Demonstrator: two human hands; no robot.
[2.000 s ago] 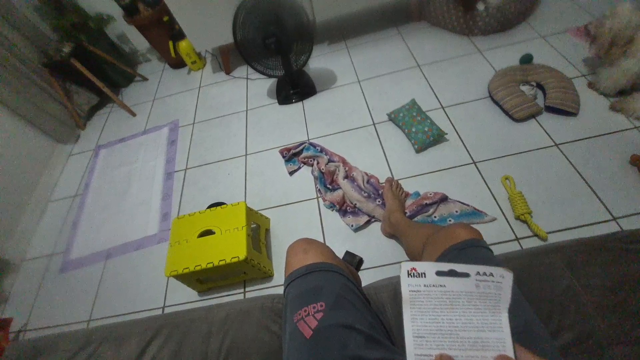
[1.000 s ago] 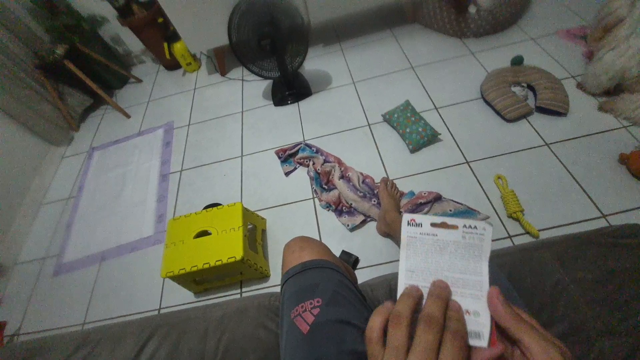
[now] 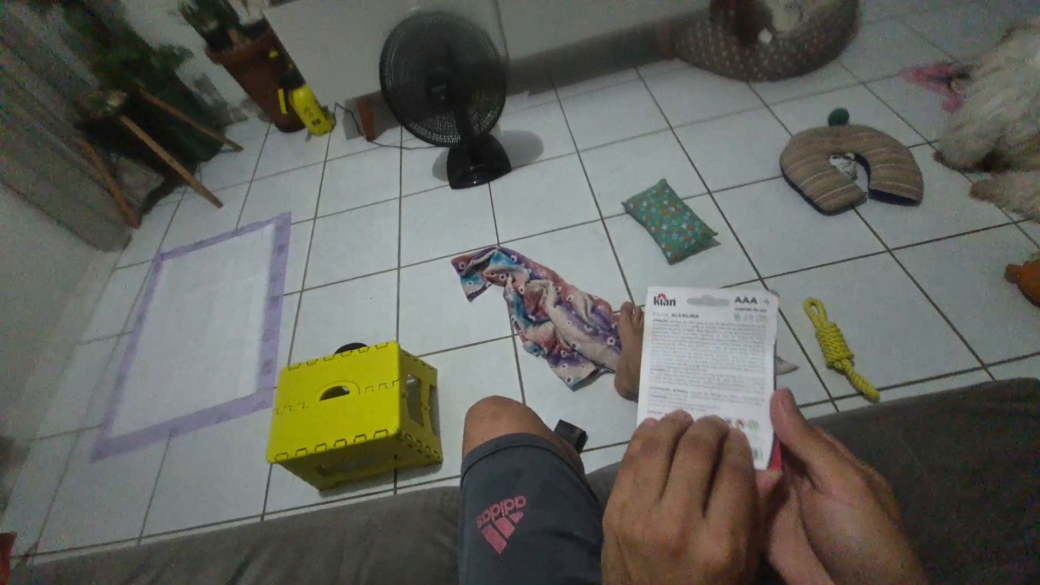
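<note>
A printed cardboard battery pack (image 3: 708, 349), marked Kian and AAA, is held upright at the lower right with its printed back toward me. My left hand (image 3: 686, 504) lies across its lower part, the fingers over the printed face. My right hand (image 3: 837, 496) grips the lower right corner, thumb at the edge. A bit of red shows beside that thumb. The side facing away is hidden. Behind the pack, my bare foot (image 3: 628, 349) rests on a crumpled patterned cloth (image 3: 561, 317) on the tiles.
On the tiled floor are a yellow folding stool (image 3: 341, 406), a black fan (image 3: 443, 81), a purple-edged white pad (image 3: 203, 325), a green cushion (image 3: 668, 221), a striped U-shaped pillow (image 3: 853, 162) and a knotted yellow rope (image 3: 837, 349). A shaggy dog (image 3: 995, 122) is at the right. A grey sofa (image 3: 244, 536) runs below.
Two seconds ago only fingertips showed at the pack's bottom edge. My left hand has since come over its lower front, and my right hand has come into view at its right side.
</note>
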